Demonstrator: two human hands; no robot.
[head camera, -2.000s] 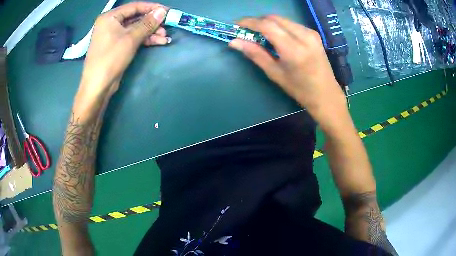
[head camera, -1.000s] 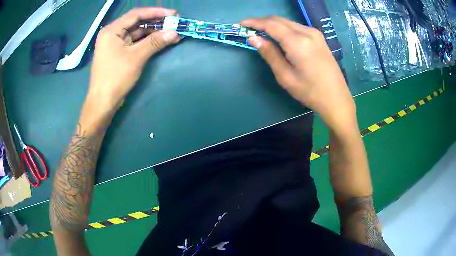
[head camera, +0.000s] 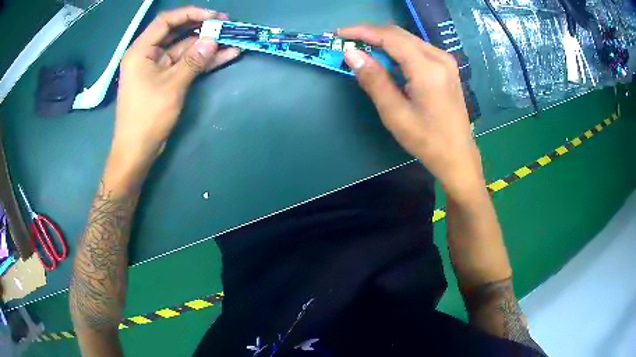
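A long light-blue handle housing (head camera: 300,57) is held over the mat at the top centre, open side towards me. A narrow circuit board (head camera: 293,38) with dark parts lies along it; its right end appears raised from the shell. My left hand (head camera: 174,52) pinches the white left end of the housing between thumb and fingers. My right hand (head camera: 401,77) grips the right end, with the thumb on the board's end and the forefinger along the top edge. The housing's far right end is hidden by my right hand.
An electric screwdriver (head camera: 446,42) lies right of my right hand. A clear parts tray (head camera: 505,77) is at the upper right with a black cable across it. At left are a white cover (head camera: 111,66), a black block (head camera: 59,89) and red scissors (head camera: 47,240). A tiny white piece (head camera: 206,195) lies on the mat.
Both hands still hold the housing, which has shifted slightly left since a second ago. The gap between board and shell at the right end looks wider. The dark tip seen beyond its left end no longer shows.
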